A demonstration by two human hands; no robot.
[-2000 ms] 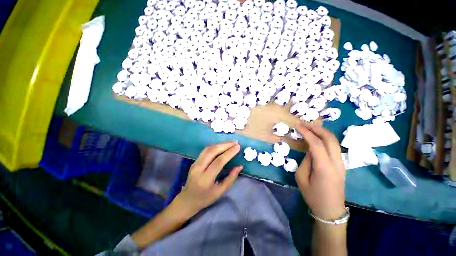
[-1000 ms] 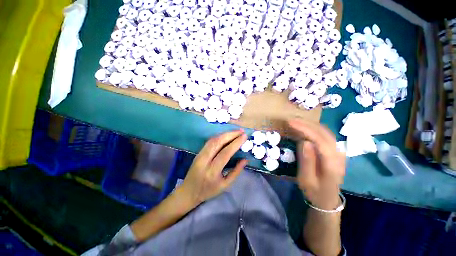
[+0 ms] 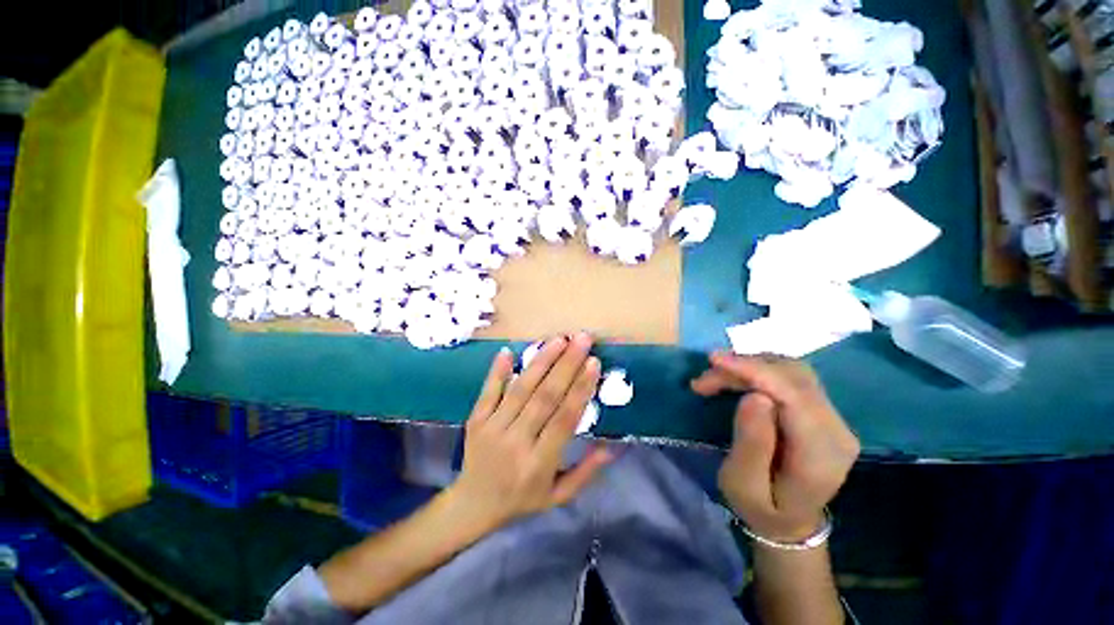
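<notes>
Small cylindrical units with white round tops point(image 3: 403, 159) stand in dense rows on a brown cardboard sheet point(image 3: 593, 293), bare at its near right part. My left hand point(image 3: 531, 421) lies flat, palm down, over a few loose units at the bench's front edge, covering most of them. One loose unit point(image 3: 616, 388) shows just right of its fingers. Whether the left hand grips any is hidden. My right hand point(image 3: 782, 440) is above the front edge, further right, with fingers curled and the index finger pointing left. No thing shows in it, but its palm side is partly hidden.
A loose pile of white caps point(image 3: 825, 92) lies right of the rows. A crumpled white wipe point(image 3: 831, 269) touches the tip of a clear squeeze bottle point(image 3: 959, 342). A yellow tray point(image 3: 86, 281) and white cloth point(image 3: 169, 275) are at left, blue crates point(image 3: 244, 452) below, stacked cardboard layers point(image 3: 1014, 159) far right.
The view has turned and shifted. My left hand has moved from beside the loose units to over them. My right hand has moved away from the cardboard, towards the front edge.
</notes>
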